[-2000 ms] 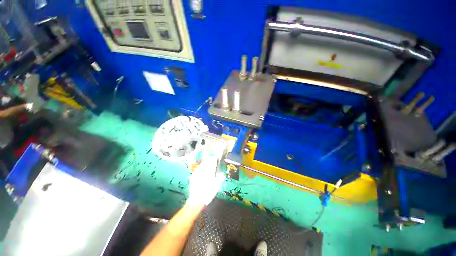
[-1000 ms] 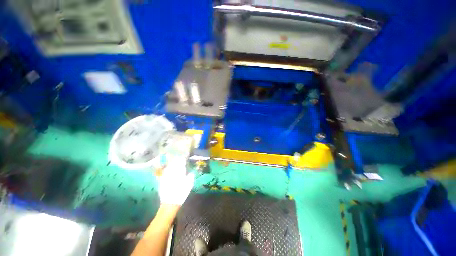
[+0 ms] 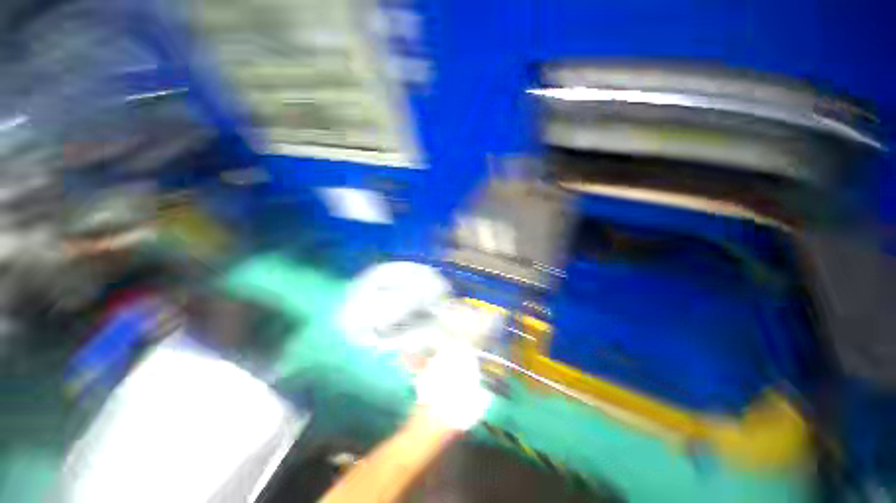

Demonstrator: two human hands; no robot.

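Observation:
The frame is strongly blurred. My left hand (image 3: pixel 454 388), in a white glove, reaches forward from the bottom edge to the small pale press button box (image 3: pixel 474 322) at the press's left front. The hand overlaps the box's near end; finger positions and contact are unclear. My right hand is out of view. The blue moulding press (image 3: pixel 658 305) stands ahead and to the right, with a yellow lower frame.
A round white scrap bucket (image 3: pixel 393 300) stands left of the button box. A steel bench (image 3: pixel 182 427) is at lower left. The cream control panel (image 3: pixel 305 79) is at the top. A blurred person (image 3: pixel 103 231) is at far left. A dark standing plate lies at the bottom.
The view swung right, then back left, and is now more blurred. My left hand remains at the button box throughout.

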